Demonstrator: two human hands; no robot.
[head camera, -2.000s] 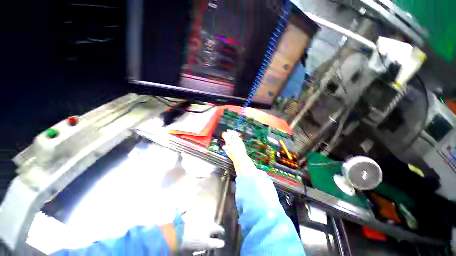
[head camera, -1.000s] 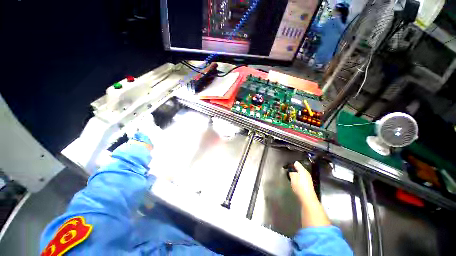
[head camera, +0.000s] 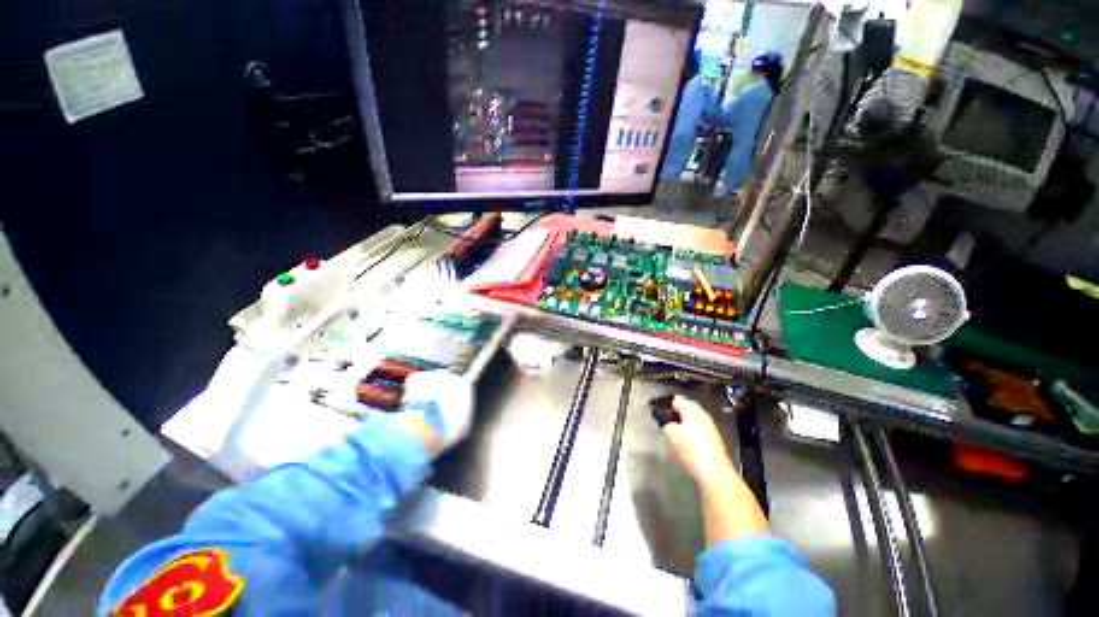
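A circuit board (head camera: 422, 344) lies at the left end of the conveyor, partly washed out by glare. My left hand (head camera: 441, 404), in a white glove, is at the board's near right part; whether its fingers grip the board I cannot tell. Copper-red coils (head camera: 383, 383) show on the board just left of the glove. My right hand (head camera: 689, 429), bare, is over the metal surface right of the crossbars, closed on a small black hand tool (head camera: 663, 410).
A second board (head camera: 639, 289) lies on red sheets behind the rail (head camera: 627, 342), a yellow stick (head camera: 705, 285) on it. Dark crossbars (head camera: 566, 446) span the metal. A monitor (head camera: 518, 109), blue coiled cord, button box (head camera: 295, 283) and white fan (head camera: 918, 307) stand around. Two people in blue stand far behind.
A board now shows at the left of the conveyor, where bare shiny metal was. My left hand has moved right beside it. My right hand has moved slightly left, still with the black tool.
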